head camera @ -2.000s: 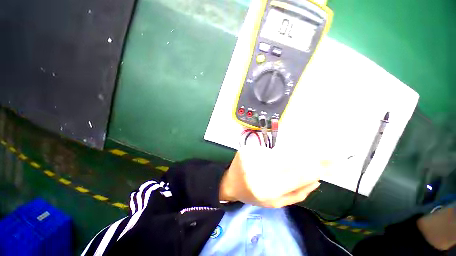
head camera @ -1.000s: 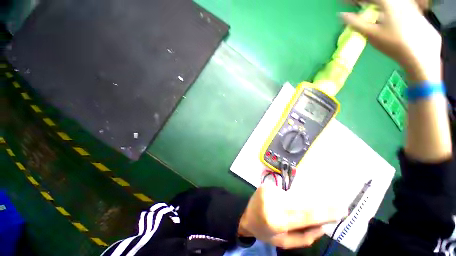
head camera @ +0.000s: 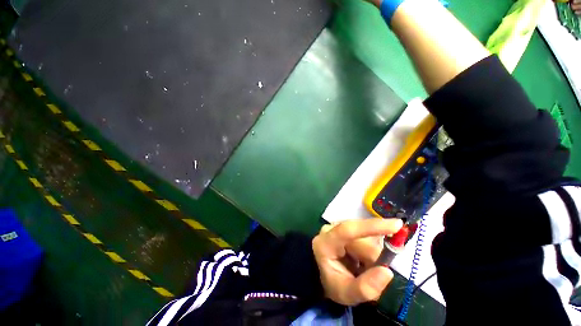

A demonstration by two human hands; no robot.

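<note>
My left hand (head camera: 350,261) is at the lower middle, its fingers closed around a test probe (head camera: 396,240) with a red part by the fingertips. The digital multimeter (head camera: 398,191), dark with a yellow edge, lies just beyond this hand. My right sleeve covers its right side and most of its display. White paper (head camera: 357,191) shows under the meter. My right arm reaches across to the top edge, with a blue wrist strap (head camera: 390,9) at the wrist; the hand beyond is cut off by the picture's edge. A coiled blue cord (head camera: 417,258) hangs down past the meter.
A black mat (head camera: 172,83) lies at the left. A yellow-green thing (head camera: 519,32) and a green PCB panel (head camera: 559,124) are at the right. More green boards (head camera: 569,20) show at the top right corner. A blue bin (head camera: 18,255) is low at the left, beyond striped tape.
The view has shifted. My right hand has moved left and out past the top edge, and its sleeve now covers part of the meter. The red probe in my left hand now shows clearly.
</note>
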